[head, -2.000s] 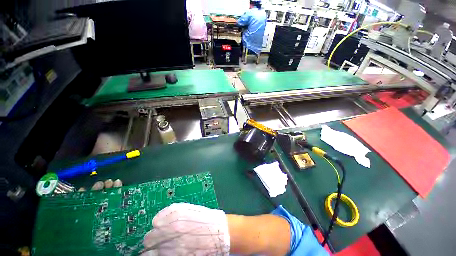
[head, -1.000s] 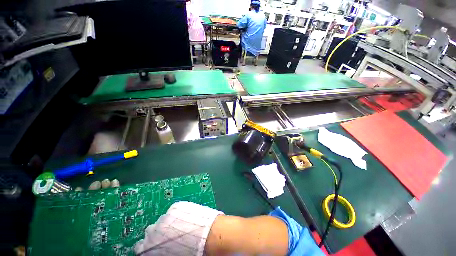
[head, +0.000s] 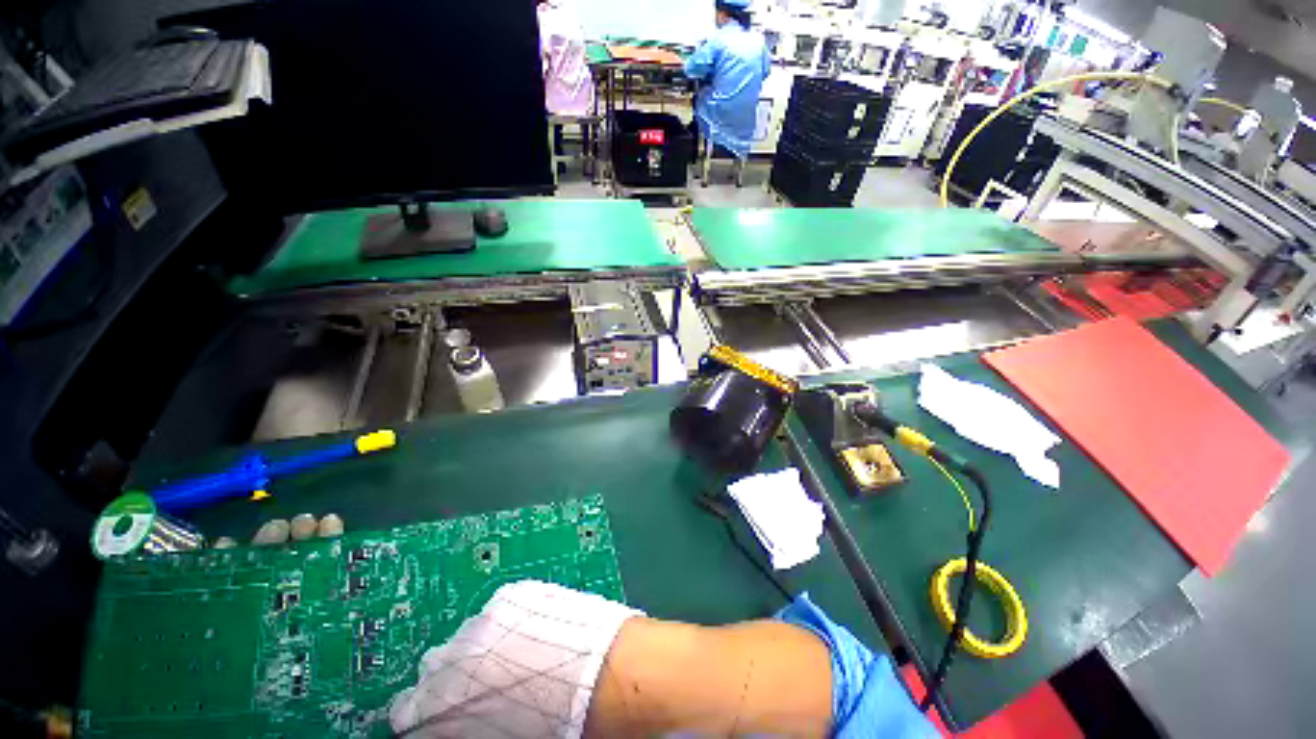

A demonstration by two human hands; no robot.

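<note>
A large green circuit board [head: 217, 635] lies on the dark green mat at the lower left, its near edge cut off by the picture. My right hand [head: 505, 667], in a white striped glove, rests over the board's right part. Its fingertips point down and left and are hidden at the bottom edge, so I cannot tell whether it holds anything. My left hand is not clearly in view; only a small brownish patch shows at the lower left edge.
Behind the board are a solder reel [head: 124, 526], beige lumps [head: 299, 528] and a blue tool [head: 260, 474]. To the right are a black cylinder [head: 732, 413], white wipe [head: 779, 516], iron stand [head: 870, 465], yellow tape ring [head: 979, 608] and red sheet [head: 1147, 433]. Two people stand far behind.
My right hand has shifted slightly left and down over the board since the earliest frame. The board and tools lie as before; the view has moved slightly.
</note>
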